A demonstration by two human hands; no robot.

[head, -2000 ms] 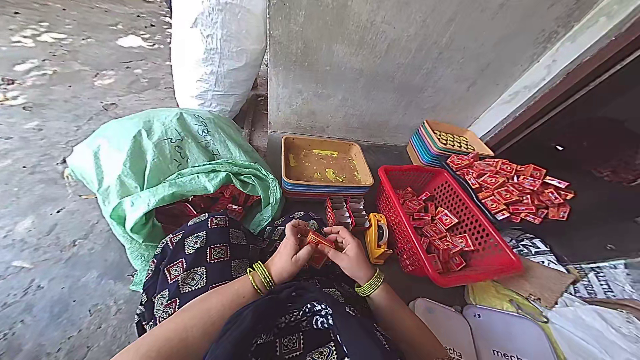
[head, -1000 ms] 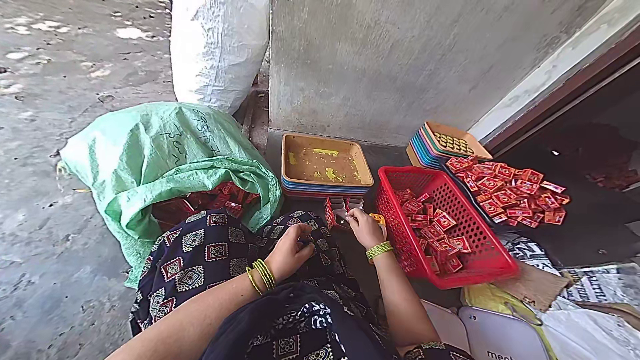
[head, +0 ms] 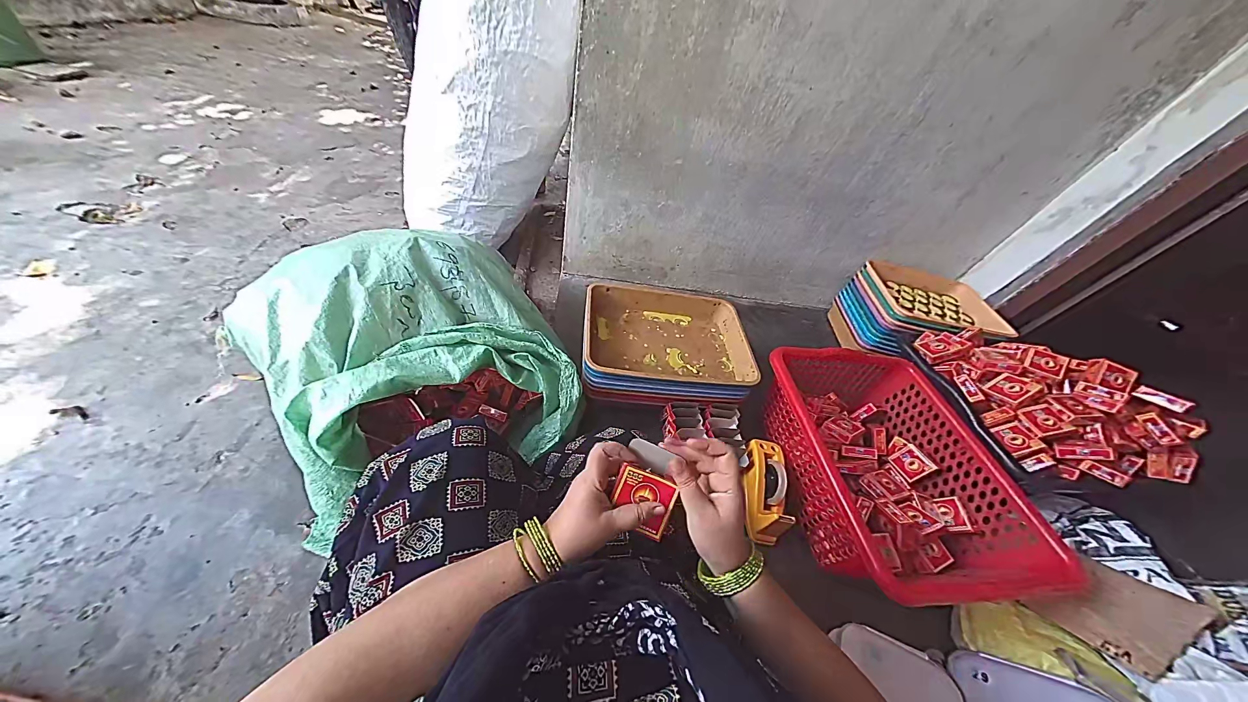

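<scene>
My left hand (head: 602, 497) grips a small red printed box (head: 644, 499) in front of my lap, thumb on its face. Beside it, my right hand (head: 710, 492) has its fingertips at a pale grey flap or piece (head: 653, 455) at the box's top edge; whether that piece belongs to the box I cannot tell. Just beyond the hands stand small open boxes (head: 702, 421) in a group. A yellow tape dispenser (head: 768, 490) lies right of my right hand. The red perforated plastic basket (head: 975, 468) farther right holds many red boxes (head: 912, 461).
A green woven sack (head: 390, 302) with red boxes lies open at the left. Brown trays (head: 673, 336) are stacked by the wall, and another tray stack (head: 936, 297) stands at right. Red boxes (head: 1048, 414) are heaped beside the basket. A white sack (head: 487, 107) stands behind.
One second ago my right hand was at the group of small boxes; now it is back beside my left hand. The red box and the grey piece now show between my hands.
</scene>
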